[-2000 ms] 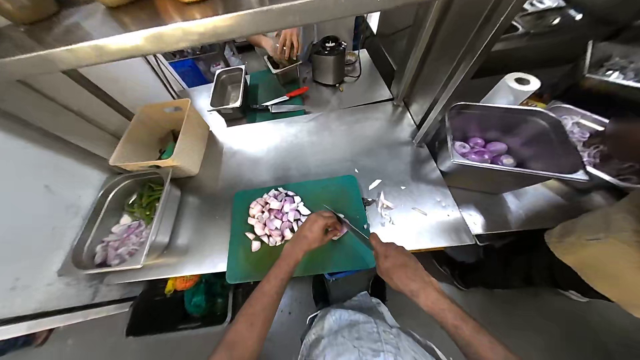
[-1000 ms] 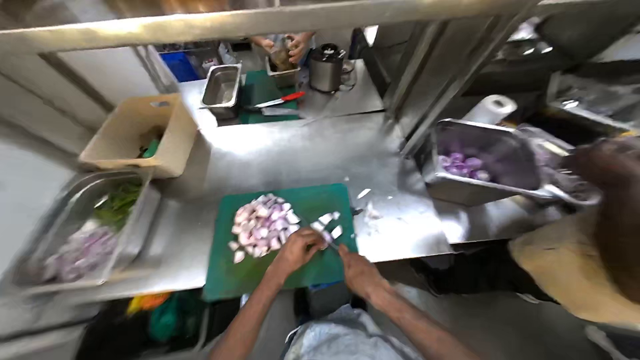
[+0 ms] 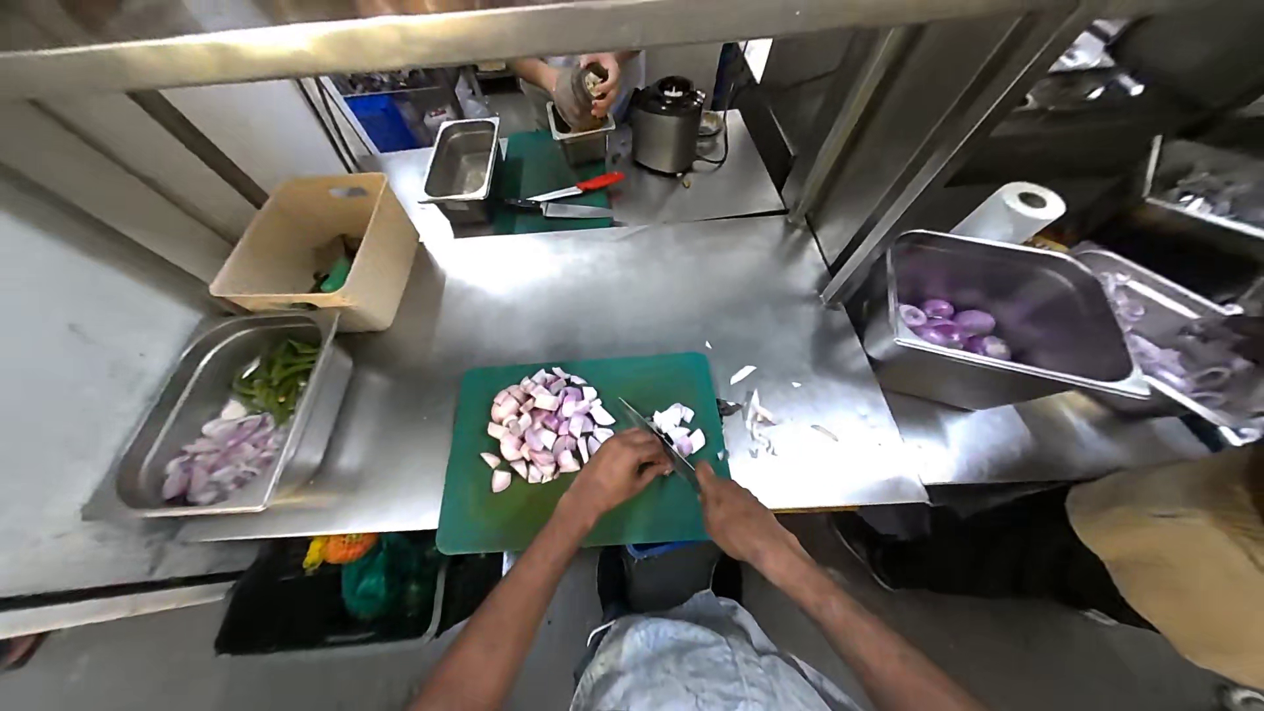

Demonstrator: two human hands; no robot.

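Observation:
On a green cutting board (image 3: 583,523) lies a heap of chopped red onion (image 3: 548,423), with a smaller group of cut pieces (image 3: 679,427) to its right. My right hand (image 3: 731,512) grips a kitchen knife (image 3: 656,433), its blade pointing up and left between the two groups. My left hand (image 3: 624,468) is bent down on the board against the left side of the blade; a bit of onion shows at its fingertips, mostly hidden by them. Onion skins (image 3: 758,420) are scattered on the steel just right of the board.
At left stand a steel pan (image 3: 326,415) with green chillies and onion, and a beige bin (image 3: 390,247). A deep steel container (image 3: 1027,370) of peeled onions is at right, near a person's sleeve (image 3: 1165,553). Beyond, another person's hands (image 3: 604,84) hold a jar near knives and a blender base (image 3: 669,128).
Loose white-purple pieces now lie right of the knife, where two seconds ago my hands held an onion piece. The knife stays in my right hand. The far person's hands have lifted a jar.

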